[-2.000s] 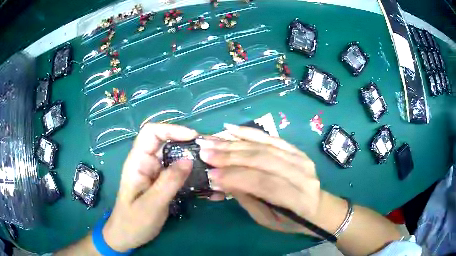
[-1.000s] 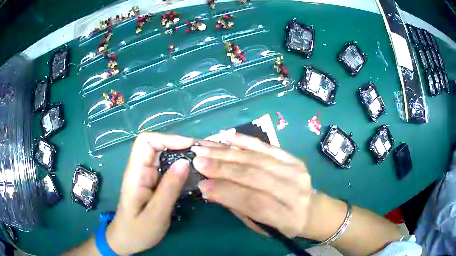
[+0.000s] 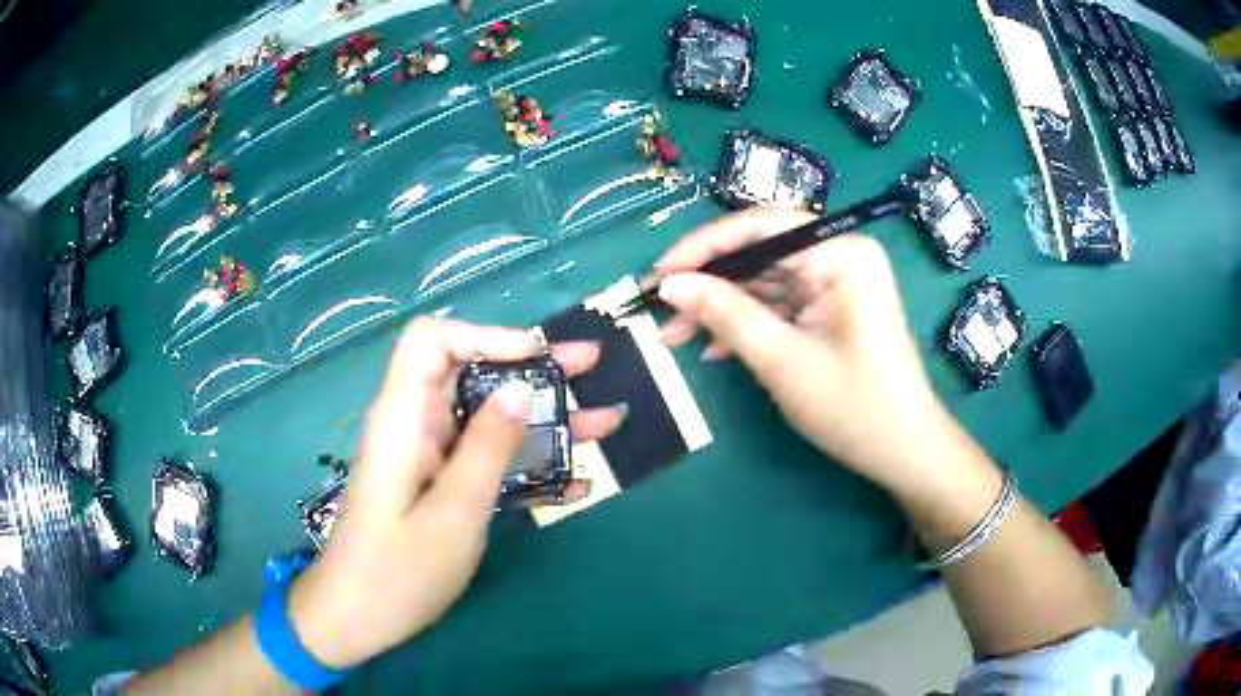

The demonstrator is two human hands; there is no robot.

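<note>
My left hand [image 3: 449, 435] holds a black watch housing [image 3: 542, 428] with a silvery centre, thumb on its face, fingers behind it. My right hand [image 3: 803, 340] grips black tweezers [image 3: 783, 250] like a pen; their tips are at the upper edge of a cream adhesive sheet [image 3: 690, 388] with a black band across it. The sheet lies on the mat, partly hidden by the left fingers and the housing. Whether the tips hold a piece cannot be told.
A clear blister tray [image 3: 368, 258] with small red-gold parts lies beyond the hands. More housings lie left and right, one [image 3: 324, 506] beside my left hand. A long strip [image 3: 1062, 136], a plain dark unit [image 3: 1060, 375] and dark rows [image 3: 1123, 89] are at right, stacked trays [image 3: 34, 449] at left.
My right hand has left the housing and moved right and up, with the tweezers now pointed at the sheet. The housing's silvery side shows more. The whole view has shifted.
</note>
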